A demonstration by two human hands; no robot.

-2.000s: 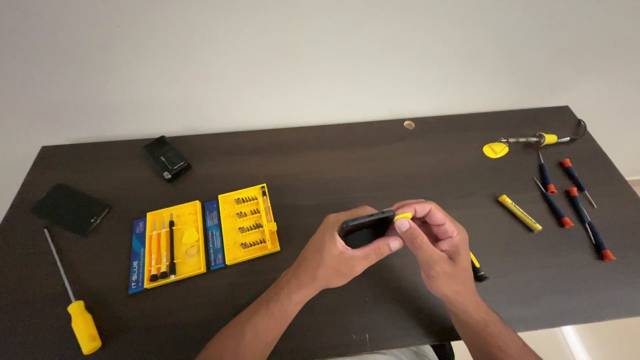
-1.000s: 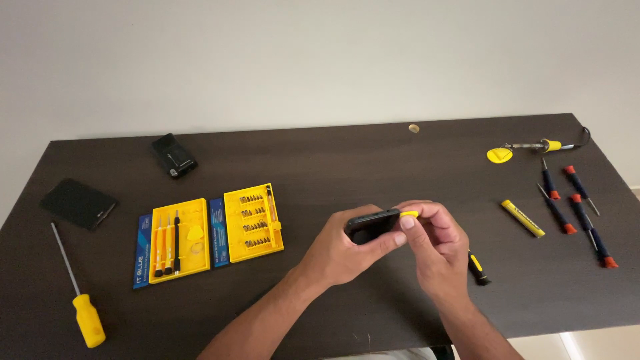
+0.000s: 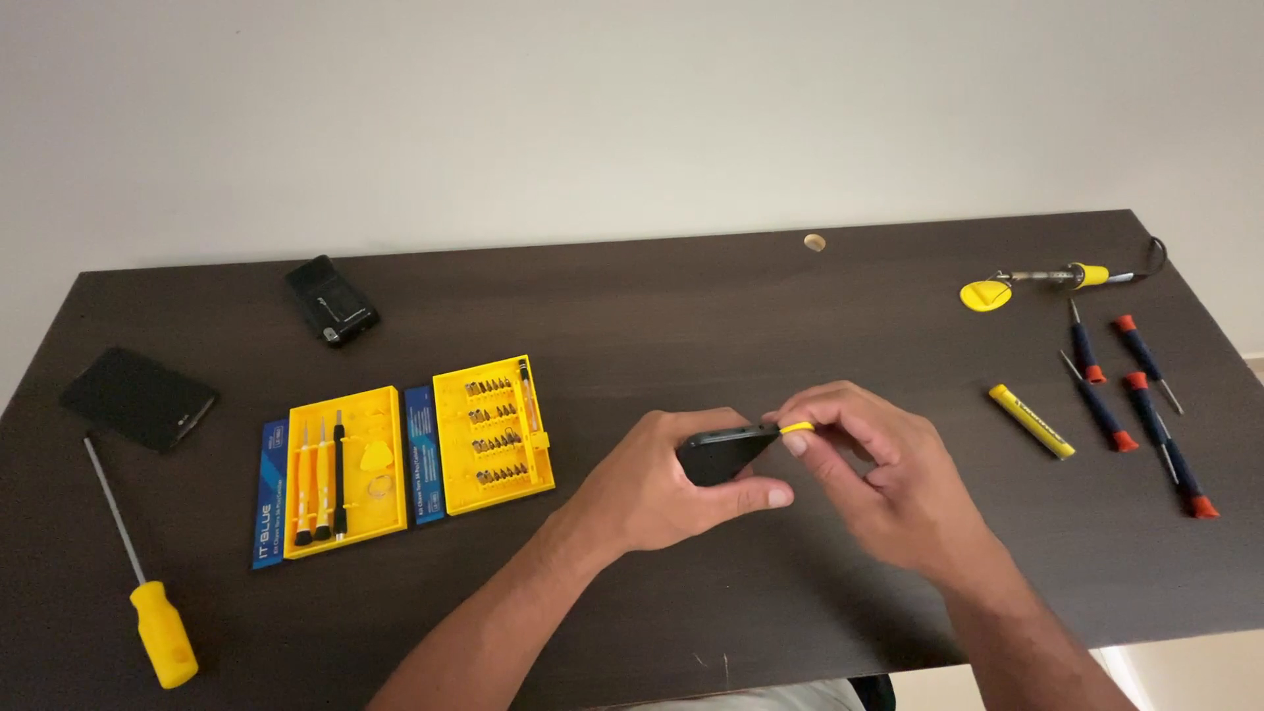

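My left hand is closed around a dark smartphone, held tilted above the table with a narrow edge facing up. Between the thumb and forefinger of my right hand is a small yellow plastic pick. The pick's tip touches the phone's edge at its right corner; whether it goes into a seam cannot be told. An open yellow bit-set case lies left of my hands, with rows of bits in one half and slim tools in the other.
On the left lie a yellow-handled screwdriver, a black flat device and another black device. To the right are a soldering iron on a yellow stand, a yellow tube and several small screwdrivers.
A black-and-yellow tool beside my right hand in the earlier frames is no longer in sight. Both hands keep their hold on the phone and the pick. The view has shifted slightly.
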